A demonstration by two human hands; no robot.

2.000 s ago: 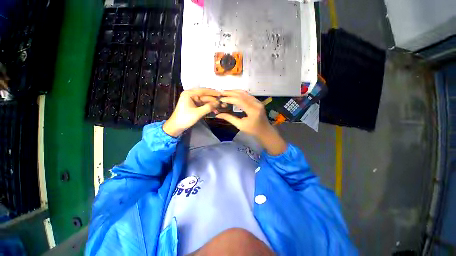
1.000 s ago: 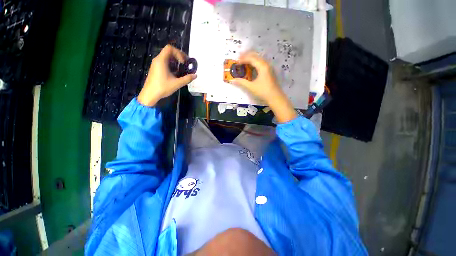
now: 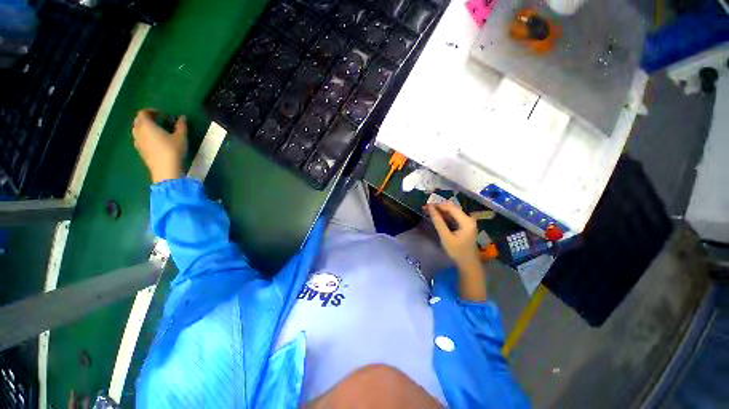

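My left hand point(image 3: 162, 145) is out over the green conveyor at the left, with a dark part point(image 3: 169, 123) between thumb and fingers, mostly hidden by them. My right hand point(image 3: 457, 229) is below the machine's front edge, its fingertips close together at small white pieces point(image 3: 419, 180); whether it pinches one cannot be told. The orange fixture point(image 3: 546, 45) sits on the grey metal plate point(image 3: 583, 76) at the upper right, with a round black part point(image 3: 537, 29) in its middle. Neither hand touches the fixture.
A black blister tray point(image 3: 308, 88) lies between conveyor point(image 3: 180, 72) and machine. Loose round black parts point(image 3: 112, 209) lie on the conveyor. The white machine base point(image 3: 432, 120) has a red button point(image 3: 554, 232). A keypad device point(image 3: 519, 246) and orange connector point(image 3: 397, 161) are near its front edge.
The view has turned and shifted, showing more conveyor. My left hand has moved from beside the plate out over the conveyor. My right hand has left the fixture and come down to the white pieces.
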